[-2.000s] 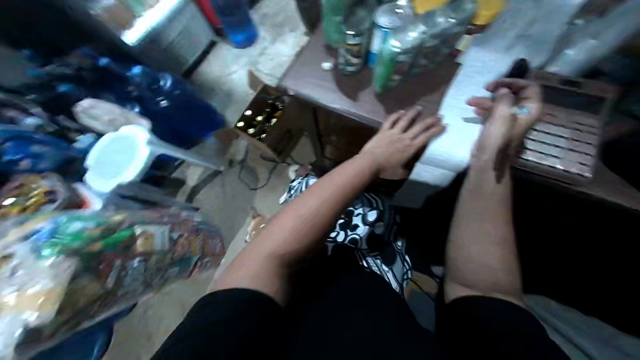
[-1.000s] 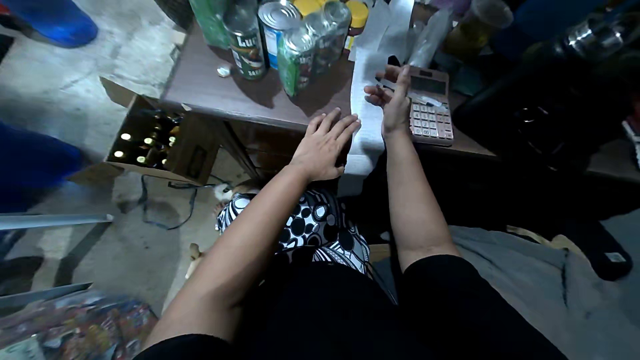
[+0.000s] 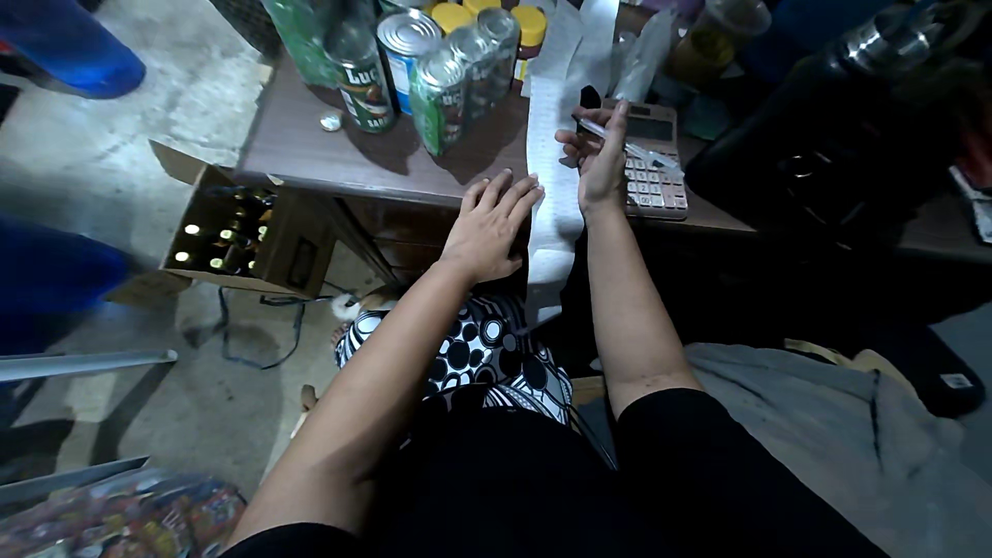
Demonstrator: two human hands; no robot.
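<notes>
My left hand (image 3: 490, 229) lies palm down at the front edge of the wooden table, fingers spread, its fingertips at the left side of a long paper strip (image 3: 554, 201). The strip bears writing and hangs over the edge toward my lap. My right hand (image 3: 603, 155) is palm up, with a pen (image 3: 632, 147) held between its fingers, above the right side of the strip. Partly under the pen and right hand is a pink calculator (image 3: 657, 186). Left of the strip stand a green labelled can (image 3: 366, 97), another can in plastic wrap (image 3: 440, 105) and a blue-and-white can (image 3: 403, 58).
Jars with yellow lids (image 3: 529, 27) stand behind the cans. A large black object (image 3: 798, 147) sits on the table at right. On the floor at left are an open cardboard box (image 3: 298, 256) of bottles and a dark cord (image 3: 225, 333). Grey cloth (image 3: 790, 418) lies at lower right.
The view has swung to the right since the oldest frame. The left hand stays at the table edge by the strip, and the right hand stays raised near the calculator.
</notes>
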